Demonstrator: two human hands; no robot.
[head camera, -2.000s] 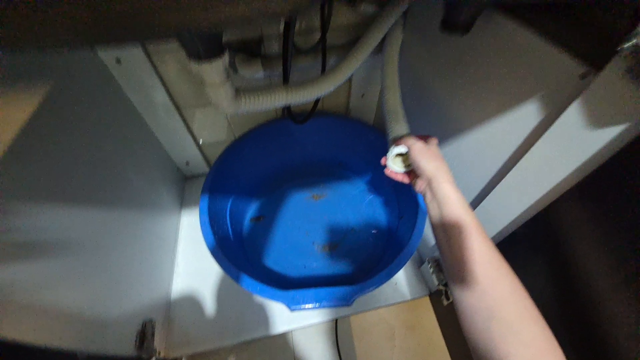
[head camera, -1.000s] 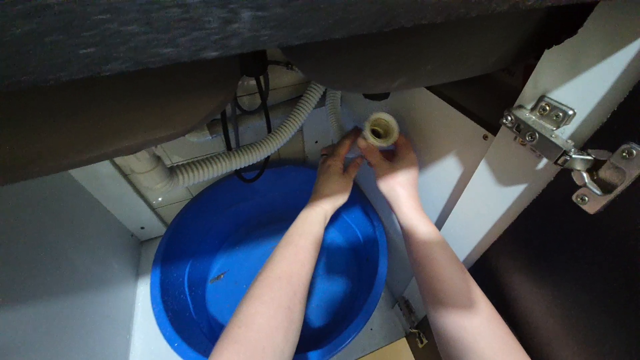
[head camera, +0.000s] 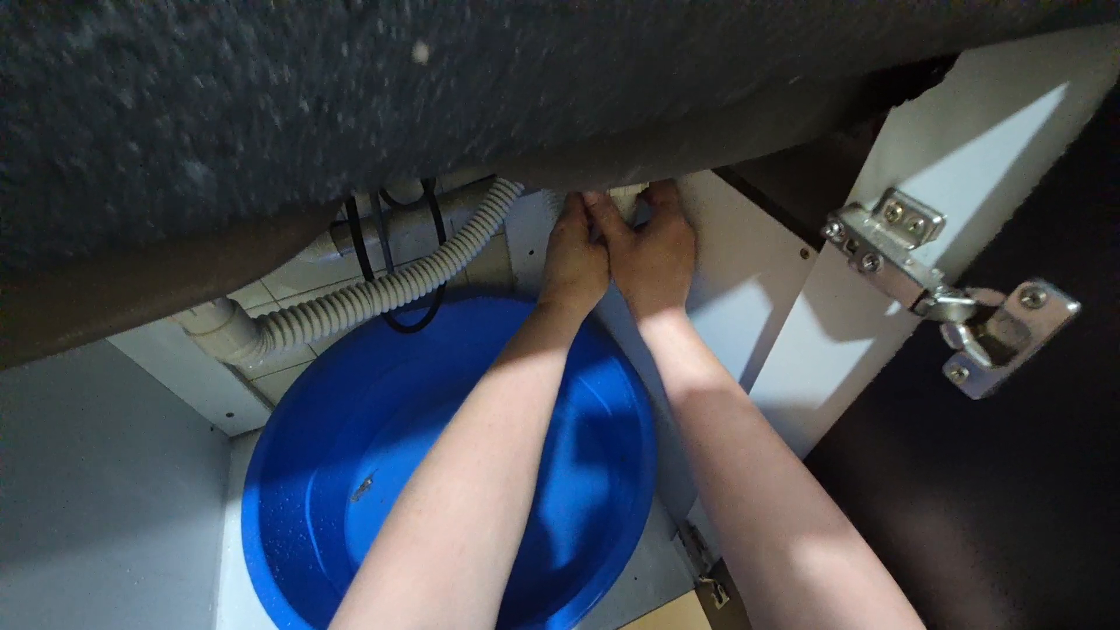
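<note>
My left hand (head camera: 577, 258) and my right hand (head camera: 652, 254) are raised side by side, touching, just under the dark underside of the sink (head camera: 612, 157). Between their fingers a pale plastic drain fitting (head camera: 627, 197) shows in part, its top hidden by the sink's edge. The right hand is closed around the fitting. The left fingertips are at its left side, partly hidden. Below my forearms stands a large blue plastic basin (head camera: 647, 455) with bits of debris in it. A ribbed drain hose (head camera: 376, 297) runs from a pipe elbow (head camera: 223, 331) up behind the sink.
A metal cabinet hinge (head camera: 901, 262) juts out at the right beside the dark open door (head camera: 980, 490). Black cables (head camera: 437, 254) hang behind the hose. White cabinet panels (head camera: 114, 472) enclose the basin, and the counter's dark stone edge (head camera: 262, 96) spans the top.
Both hands have moved up under the sink with the fitting, whose open end faced me a second ago. Two seconds ago only the right hand was in view, holding it over the basin.
</note>
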